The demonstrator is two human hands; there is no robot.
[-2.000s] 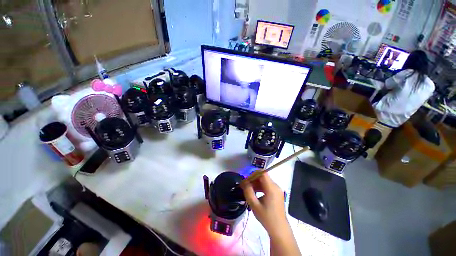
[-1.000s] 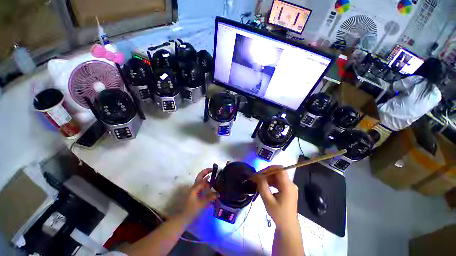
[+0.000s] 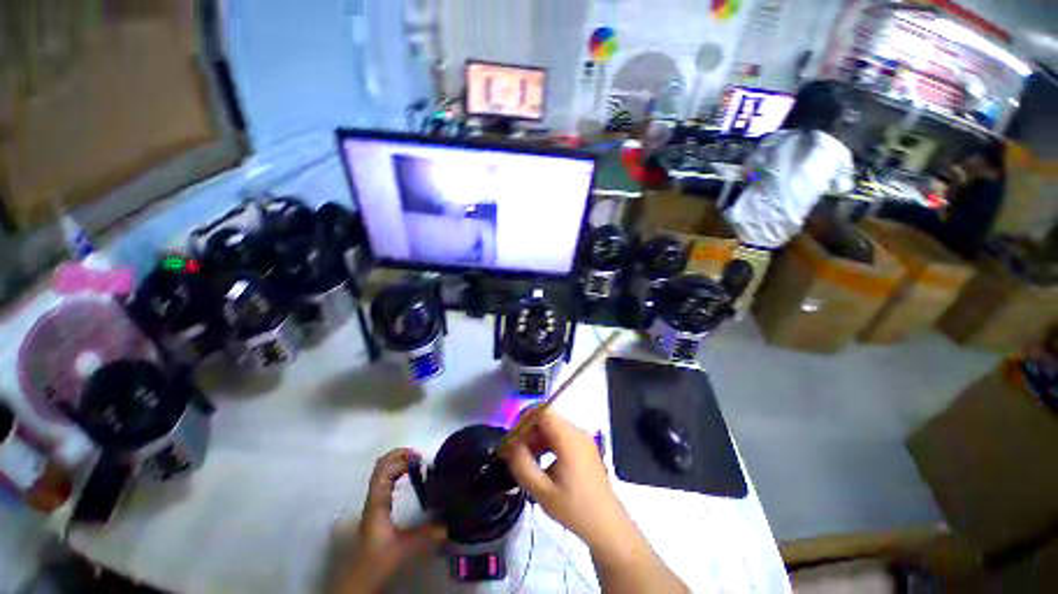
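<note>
A black dome camera (image 3: pixel 470 493) stands upright at the front of the white tabletop, its small square lights lit pink. My right hand (image 3: pixel 555 470) holds a thin tan stick (image 3: pixel 580 374) like a pen, its lower end at the black head. My left hand (image 3: pixel 389 522) is at the left side of the camera, fingers curved around its antenna side. Whether it grips the camera or only touches it is hard to tell. The hidden stick tip cannot be seen clearly.
A monitor (image 3: pixel 470 207) with a live picture stands behind. Several dome cameras surround it, one (image 3: pixel 534 339) near its front. A mouse (image 3: pixel 665 439) lies on a black pad (image 3: pixel 708 464) at right. A pink fan (image 3: pixel 81 354) is at left. A person (image 3: pixel 795 180) is beyond, near cartons (image 3: pixel 826 290).
My left hand has come in from the left to the camera over the last two seconds. The view has turned right since one second ago. The lights' glow on the table has changed.
</note>
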